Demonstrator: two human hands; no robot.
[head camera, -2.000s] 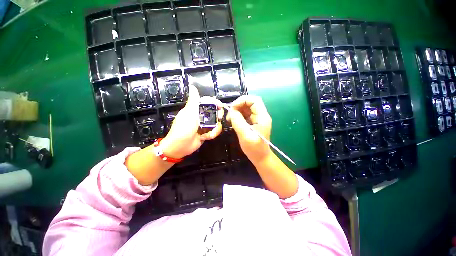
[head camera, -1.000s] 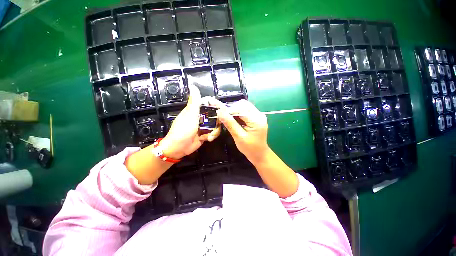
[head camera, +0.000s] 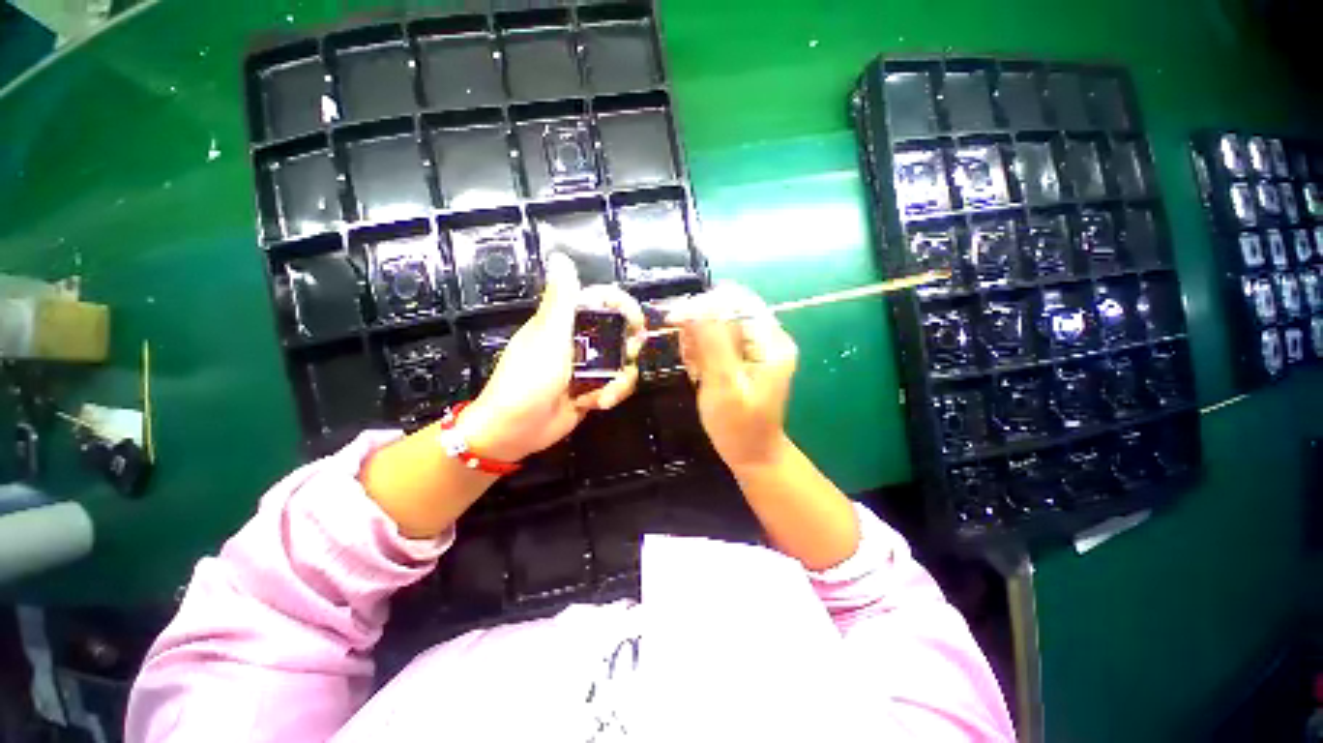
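My left hand (head camera: 537, 375) is bare, with a red band at the wrist, and holds a small black square housing (head camera: 598, 346) between thumb and fingers over the left tray (head camera: 479, 218). My right hand (head camera: 743, 375) holds a thin tan stick (head camera: 856, 293) like a pencil. One end of the stick points right, over the right tray; its other end is near the housing, and I cannot tell if it touches. The left tray has large pockets, several of them holding similar square parts and many empty.
The right tray (head camera: 878, 189) holds rows of shiny square parts. A smaller tray (head camera: 1226, 218) with silvery squares lies at the far right. A tan-yellow box (head camera: 73, 330), a white roll (head camera: 44, 533) and small dark items (head camera: 124, 462) are at the left.
The stick has gone from slanting down-right to pointing right and slightly up. My right hand has turned with it. My left hand still holds the housing in about the same place.
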